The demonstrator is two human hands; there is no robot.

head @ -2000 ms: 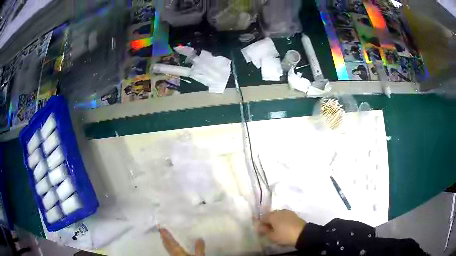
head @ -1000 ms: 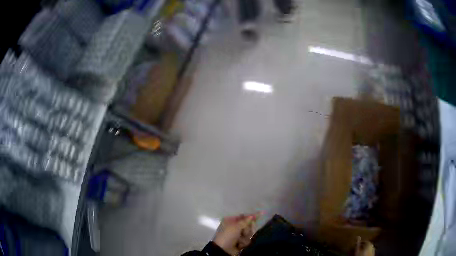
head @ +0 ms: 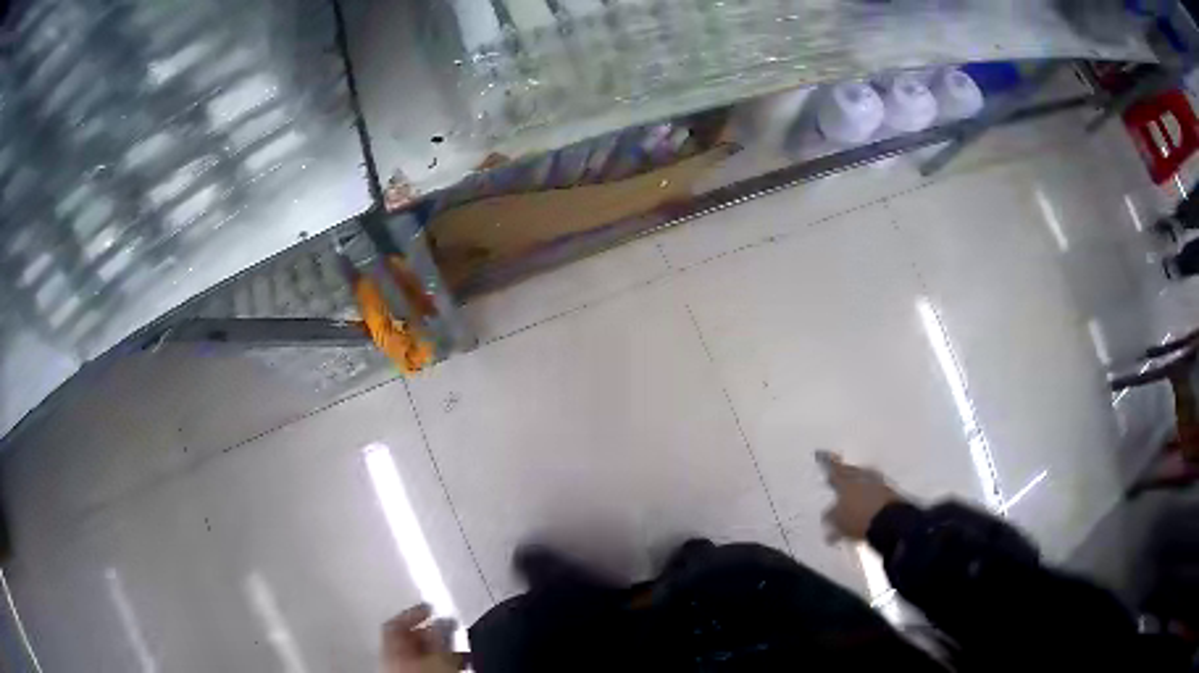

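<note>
My right hand (head: 857,497) is over the tiled floor at the lower right, with one finger pointing out. I see nothing in it. My left hand (head: 421,640) is at the bottom edge, partly cut off, with its fingers bent. It is too unclear to tell if it holds something small. A brown cardboard box (head: 565,226) sits on a low shelf under the bench, away from both hands. Pale and bluish items show along its top, too blurred to name.
White rounded bottles (head: 907,105) stand on the low shelf. An orange cloth-like thing (head: 392,322) hangs at the bench leg. Plastic-covered rows of white items (head: 171,171) lie on the bench. A red object (head: 1162,136) and part of a person are at the right edge.
The view has turned from the white-sheeted bench, past an open floor box, to the floor and low shelf. Both hands are now low over the floor, farther apart.
</note>
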